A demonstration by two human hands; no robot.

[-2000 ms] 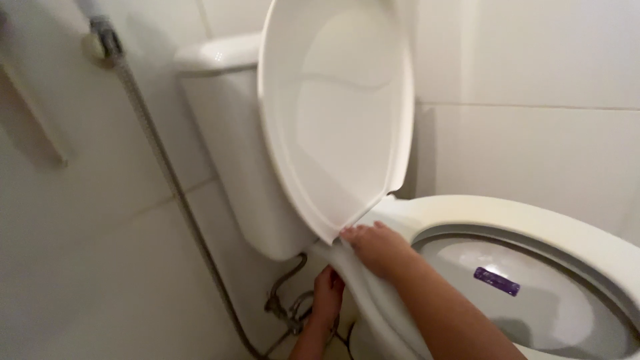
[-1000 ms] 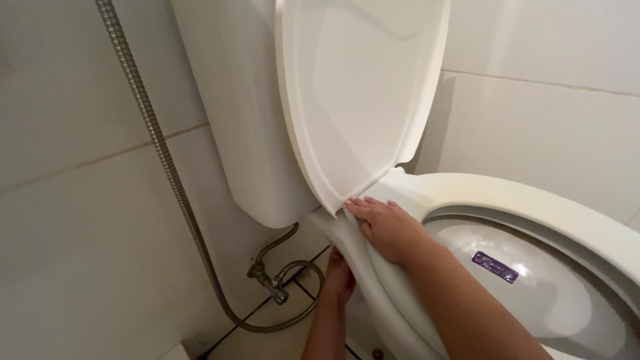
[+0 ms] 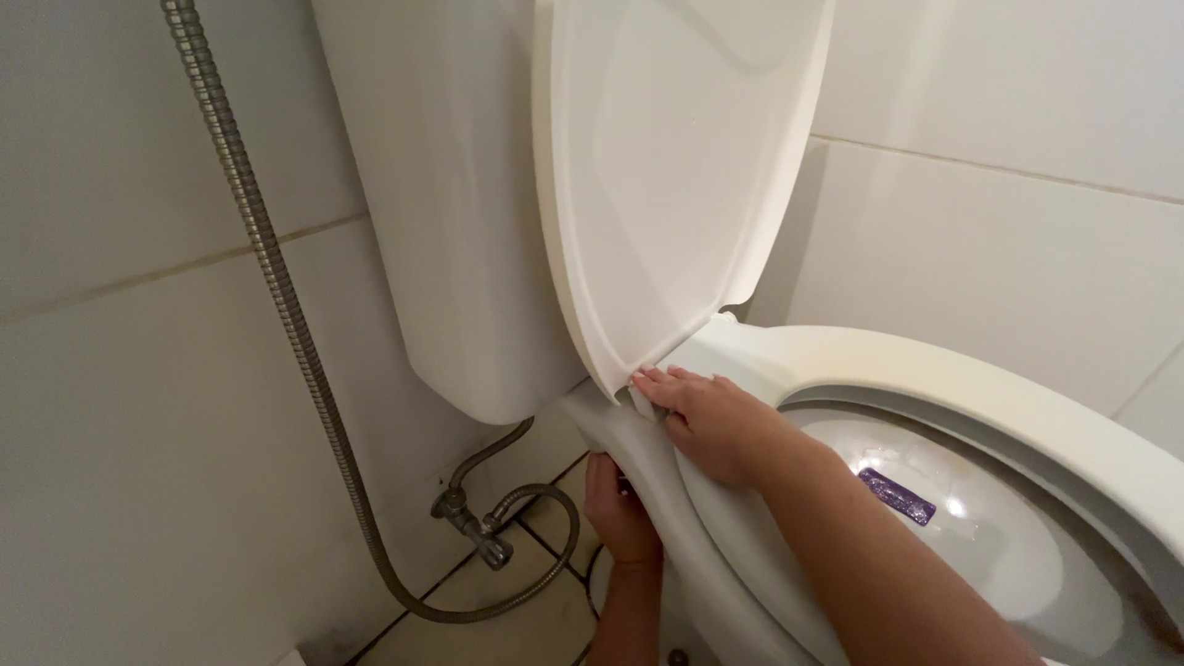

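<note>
My right hand (image 3: pixel 717 421) lies on the rear of the white toilet seat (image 3: pixel 879 356), its fingertips at the hinge where the raised toilet lid (image 3: pixel 684 176) meets it. Below the overhanging rim of the ceramic toilet bowl (image 3: pixel 684 555), my left hand (image 3: pixel 615 504) reaches up with curled fingers. Part of that hand is hidden behind the rim, and what its fingertips touch cannot be made out. A purple adhesive toilet block (image 3: pixel 897 497) sticks to the inside of the bowl.
The toilet cistern (image 3: pixel 453 203) stands behind the lid. A metal flexible hose (image 3: pixel 287 305) hangs at the left and loops near the floor to a shut-off valve (image 3: pixel 476 532). Tiled walls (image 3: pixel 999 250) border the toilet.
The view has moved closer to the hinge area. Both hands have stayed at about the same places, the right one at the hinge and the left one under the rim.
</note>
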